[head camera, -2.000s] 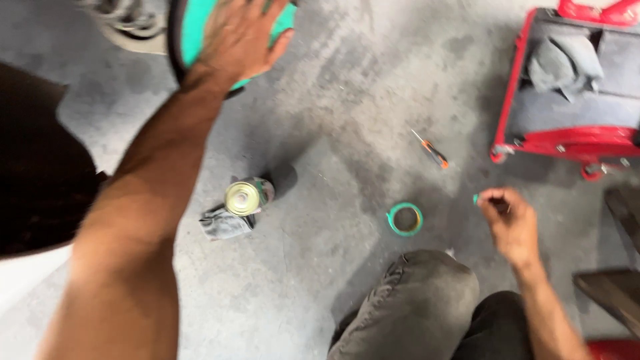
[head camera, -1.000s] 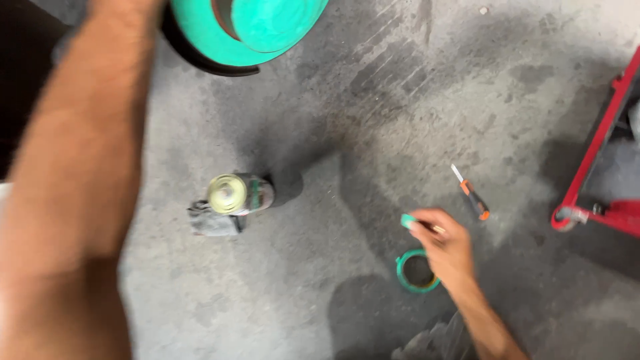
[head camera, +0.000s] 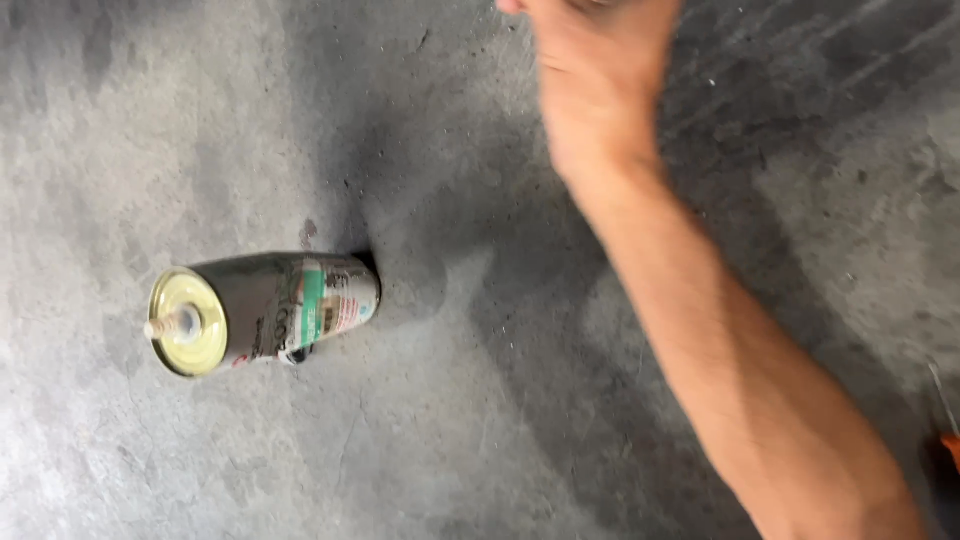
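My right hand (head camera: 607, 60) reaches in at the top of the head view, blurred and cut off by the upper edge, so its fingers and anything in them are mostly hidden. The forearm runs down to the lower right. Left of it, a metal can (head camera: 262, 311) with a pale yellow top and a spout rests on the concrete floor, bearing a printed label. My left hand is out of the frame.
At the right edge, partly cut off, lies a screwdriver (head camera: 951, 444) with an orange and black handle. Beneath the can a small dark-and-white item (head camera: 295, 355) shows. The floor (head camera: 450, 450) is stained grey concrete.
The view has shifted a lot, and the can shows without the grey cloth beside it. My right hand has moved from near the green tape roll to above and right of the can. My left arm has left view.
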